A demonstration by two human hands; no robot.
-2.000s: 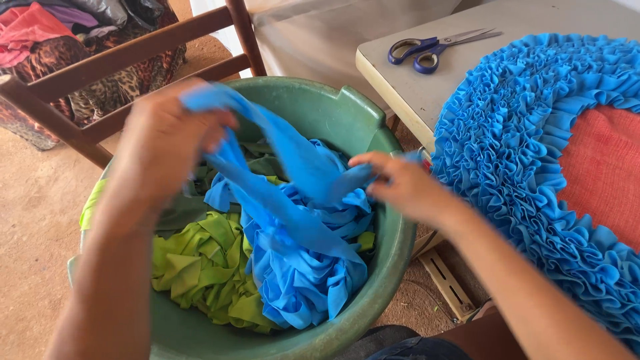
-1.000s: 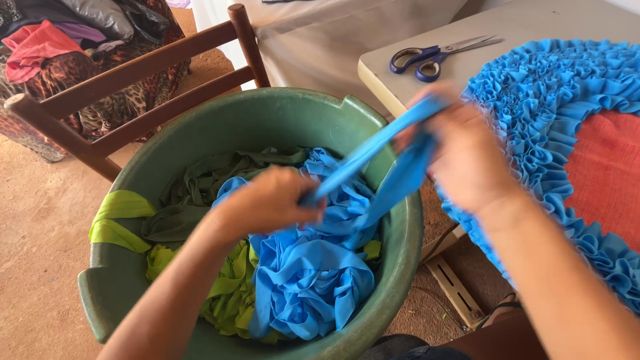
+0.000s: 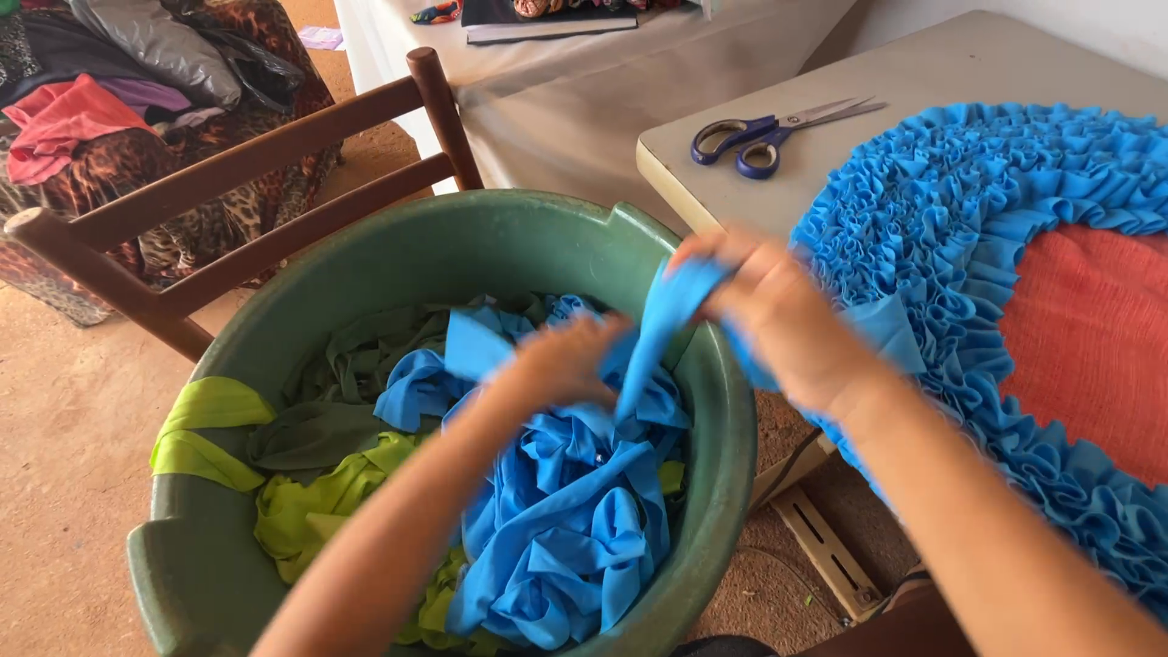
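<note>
A green plastic tub (image 3: 438, 214) holds a heap of blue fabric strips (image 3: 566, 529), with lime green strips (image 3: 319, 511) and dark green cloth (image 3: 374, 347) beside it. My right hand (image 3: 748, 301), over the tub's right rim, grips a blue fabric strip (image 3: 671, 310) that hangs down in a loop. My left hand (image 3: 566, 365), blurred, is over the blue heap at the strip's lower part; whether its fingers hold the strip is unclear. Right of my right hand lies a ruffled blue piece (image 3: 912, 201) with a red cloth centre (image 3: 1086, 338).
Scissors with blue handles (image 3: 766, 141) lie on the pale tabletop (image 3: 967, 59). A brown wooden chair (image 3: 265, 173) stands behind the tub at the left. Beyond it is a leopard-print covered seat (image 3: 137, 173) with piled clothes. A book (image 3: 547, 27) rests on a covered table.
My left hand was over the tub's left side holding the blue strip two seconds ago and is now over the blue heap. The strip between my hands has shifted toward the tub's right rim.
</note>
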